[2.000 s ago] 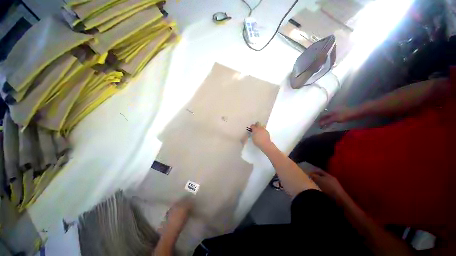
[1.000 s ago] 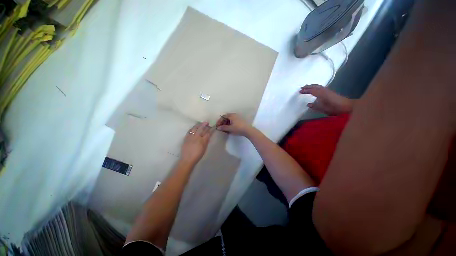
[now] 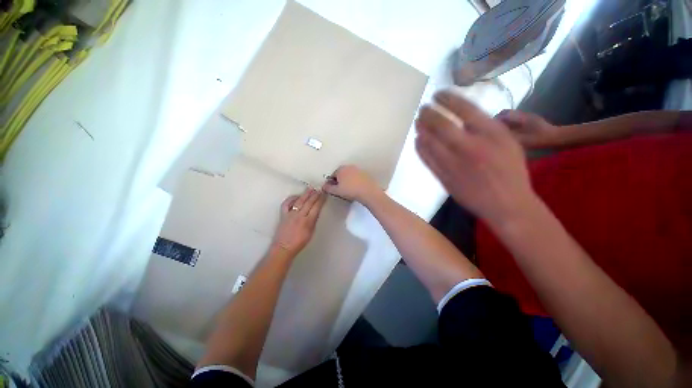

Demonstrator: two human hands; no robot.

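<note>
A large beige fabric panel [image 3: 326, 68] lies flat in front of me, with a thin line across its middle. A dark label [image 3: 176, 251] is near its left edge, and two small white labels [image 3: 314, 142] show on it. My left hand [image 3: 300, 220], with a ring, rests flat on the panel, fingertips at the line. My right hand [image 3: 350, 184] touches the line just beside it, fingers closed around a small dark tool [image 3: 331, 179], mostly hidden.
A grey iron [image 3: 512, 34] stands at the upper right. A person in red [image 3: 599, 212] is at the right, one raised, blurred hand beside the table. Fanned grey pieces [image 3: 106, 352] lie at the lower left, yellow-edged bundles [image 3: 45, 68] at the upper left.
My left hand has come up from the lower panel to the line, and my right hand has moved in beside it. The other person's hand has risen in the foreground.
</note>
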